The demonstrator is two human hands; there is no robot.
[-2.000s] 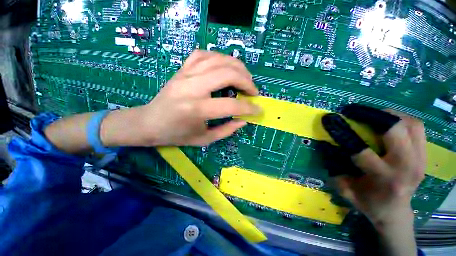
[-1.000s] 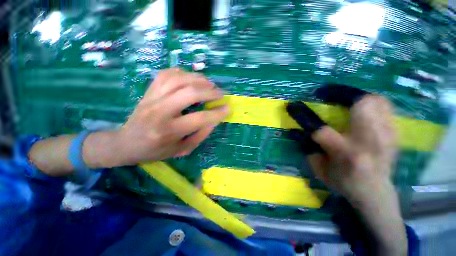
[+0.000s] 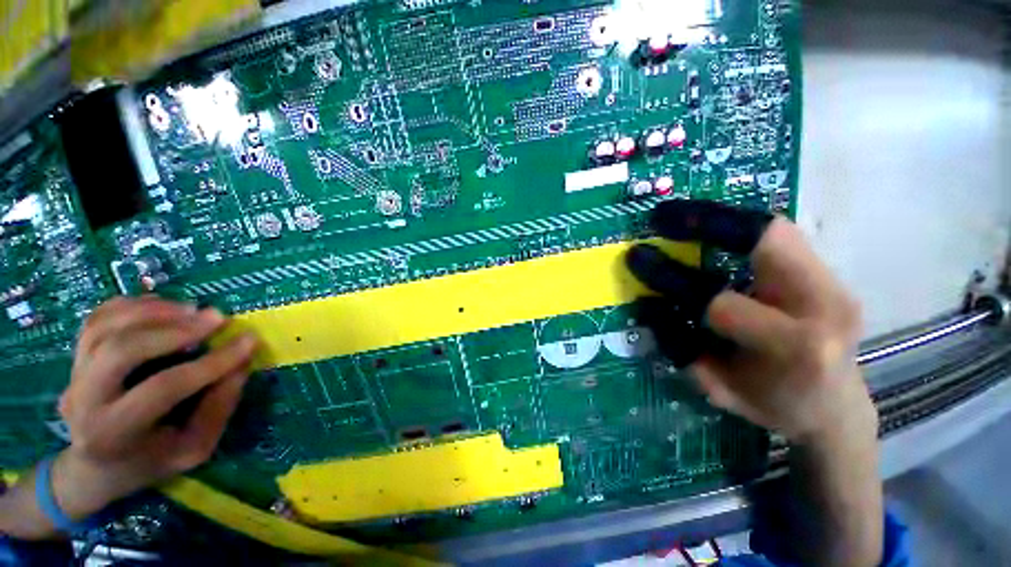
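A long yellow perforated strip (image 3: 443,305) lies across the green circuit board (image 3: 499,227). My left hand (image 3: 155,388), with a light blue wrist band, pinches the strip's left end. My right hand (image 3: 754,310), with black finger cots, holds its right end between fingers and thumb. A shorter yellow strip (image 3: 421,478) with a stepped right end lies on the board nearer to me. A narrow yellow strip (image 3: 277,529) runs from beneath my left hand along the bottom, its lower end blurred.
A silver rail (image 3: 931,334) and chain track run along the right. A pale panel (image 3: 898,166) is beyond the board's right edge. Blurred yellow material (image 3: 166,33) is at the upper left. A black rectangle (image 3: 100,155) is at the board's upper left.
The view has swung right, bringing the board's right edge and the rail into sight. My right hand has moved along the long strip to its right end; my left hand still holds the left end.
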